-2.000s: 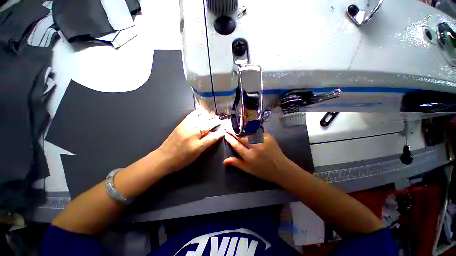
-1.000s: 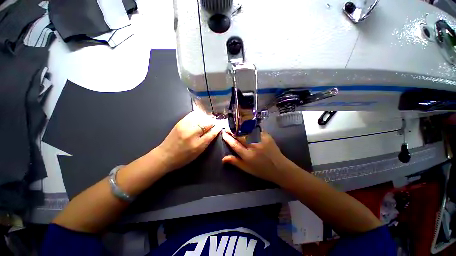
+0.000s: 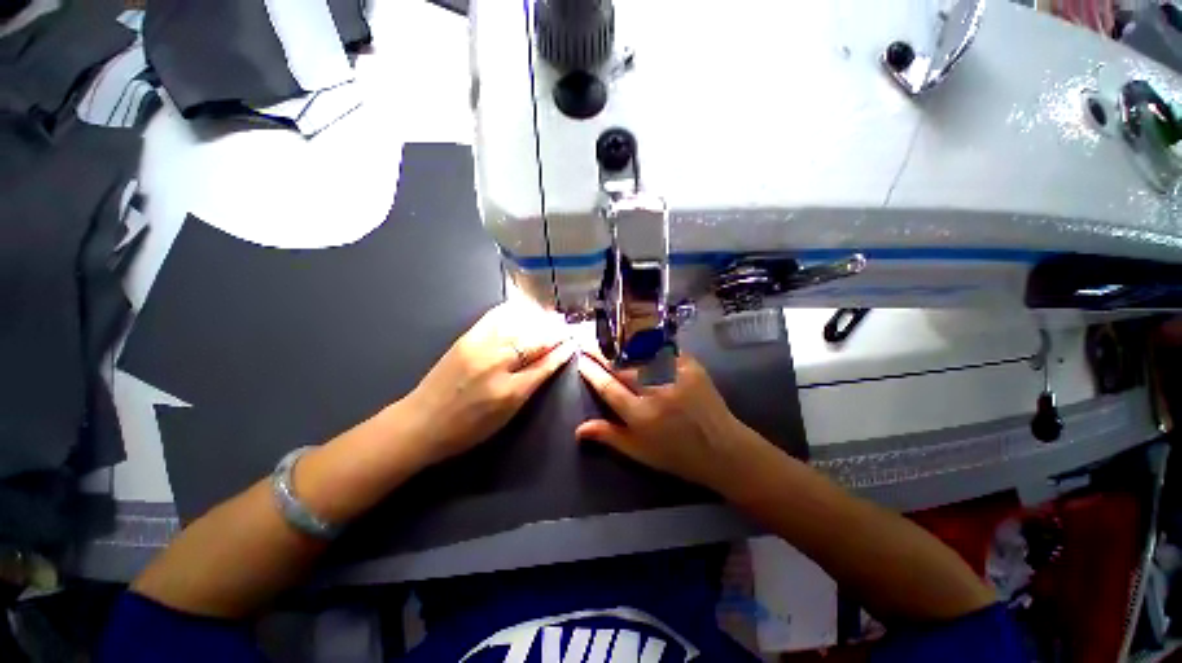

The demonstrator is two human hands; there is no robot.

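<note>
A dark grey garment panel (image 3: 311, 311) lies flat on the white table and machine bed, with a curved cut-out at its top and a notch at its left edge. My left hand (image 3: 486, 376) rests on it, fingertips by the brightly lit needle area. My right hand (image 3: 661, 415) rests on it just right of that, index fingertip close to the left fingertips. Whether the fingers pinch the cloth cannot be told. The sewing machine head (image 3: 778, 143) stands above, with a shiny upright loop (image 3: 638, 279) at its front. Glare and the fingers hide the needle and presser foot.
Dark cut pieces (image 3: 58, 298) are piled at the left, more with white edges (image 3: 233, 58) at the upper left. A slim black tool (image 3: 845, 324) lies right of the needle. A black-knobbed lever (image 3: 1046, 415) hangs at the right. A measuring strip (image 3: 933, 453) runs along the front edge.
The view has shifted slightly, so the machine and panel appear a little lower. Both hands stay in nearly the same place by the needle area, with no clear change in the panel.
</note>
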